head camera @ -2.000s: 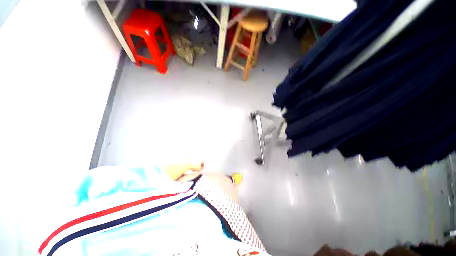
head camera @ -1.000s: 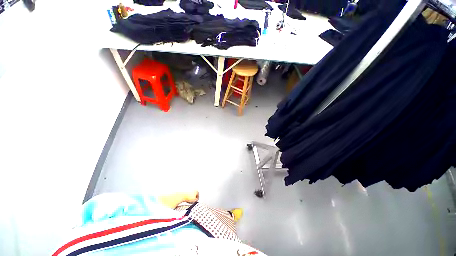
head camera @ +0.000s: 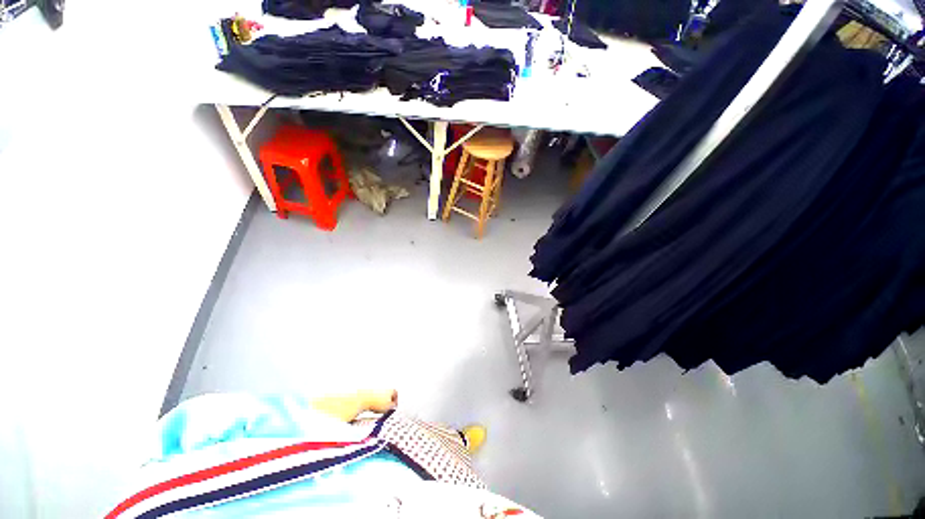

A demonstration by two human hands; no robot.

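A long row of dark navy garments (head camera: 730,243) with a jagged lower edge hangs from a silver rack (head camera: 745,96) on the right of the head view. My left hand (head camera: 357,403) is low in the picture, beside my body at the end of a light blue sleeve, apart from the garments. It is small and overexposed, so its fingers and anything in them cannot be made out. My right hand is not in view.
A white table (head camera: 598,96) with piles of dark clothes (head camera: 365,63) stands at the back. A red stool (head camera: 304,170) and a wooden stool (head camera: 479,177) are at its front edge. A rack foot on casters (head camera: 522,345) stands on the grey floor. A white wall is left.
The view has tilted up, bringing the tabletop and its dark clothes into sight. Since one second ago it has shifted only slightly. My left hand stays beside my body.
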